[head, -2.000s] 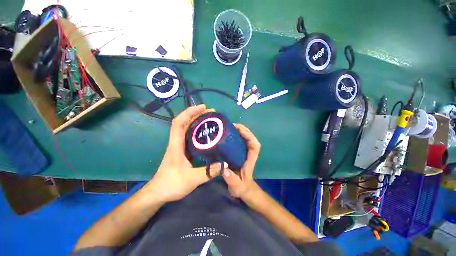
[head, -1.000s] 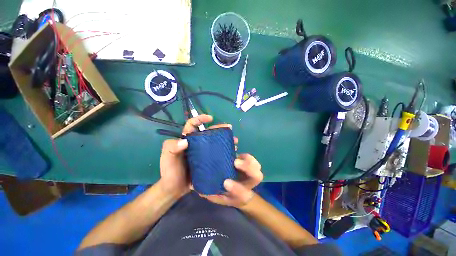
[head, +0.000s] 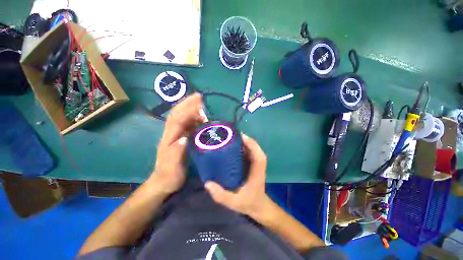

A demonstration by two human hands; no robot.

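A dark blue ribbed portable speaker (head: 219, 161) is held in front of my body, its end ring glowing pink-purple and facing up. My right hand (head: 249, 182) grips its right side and lower edge. My left hand (head: 176, 141) is at its upper left, with fingers raised around a small white-tipped piece, probably the cable end (head: 202, 115). Whether the left palm touches the speaker is hard to tell. A black cable (head: 223, 95) runs on the bench behind the hands.
Two finished-looking speakers (head: 310, 62) stand at the back right. A screw cup (head: 237, 36), tweezers (head: 248, 84), USB drive (head: 255, 104) and loose end cap (head: 170, 86) lie ahead. A parts box (head: 114, 104) is left; a soldering iron (head: 406, 131) is right.
The speaker has turned from showing its fabric side to showing its lit ring end. My left hand has moved up at its left, with the white-tipped piece beside the fingers.
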